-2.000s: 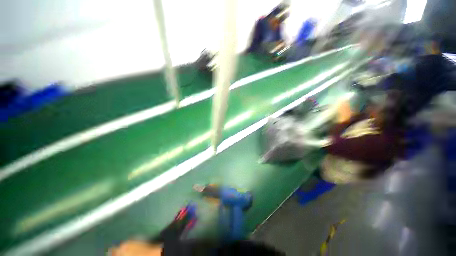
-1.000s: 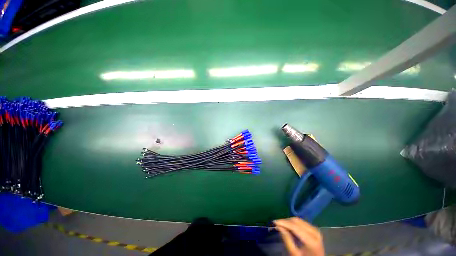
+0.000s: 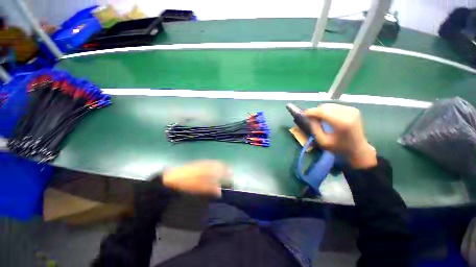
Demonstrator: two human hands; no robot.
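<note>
A small bundle of black cables [image 3: 209,133] with red and blue ends lies on the green bench, blue ends to the right. A blue heat gun [image 3: 319,169] lies right of it, nozzle toward the back, by a small brown piece [image 3: 299,136]. My right hand [image 3: 339,130] is over the gun's body with its fingers curled and hides much of it; whether it grips is unclear. My left hand [image 3: 198,177] is blurred at the bench's front edge, below the bundle and apart from it; its fingers cannot be made out.
A large fanned cable pile [image 3: 52,112] lies at the left, by blue crates. A grey plastic bag [image 3: 446,133] is at the right. White rails [image 3: 219,94] and a slanted post [image 3: 360,49] stand behind. A black tray [image 3: 128,32] is on the far shelf. A brown cardboard box [image 3: 78,207] is below the bench.
The view has tilted up and shows more of the far shelf. My right hand has moved up from the front edge onto the heat gun. My left hand has come into view.
</note>
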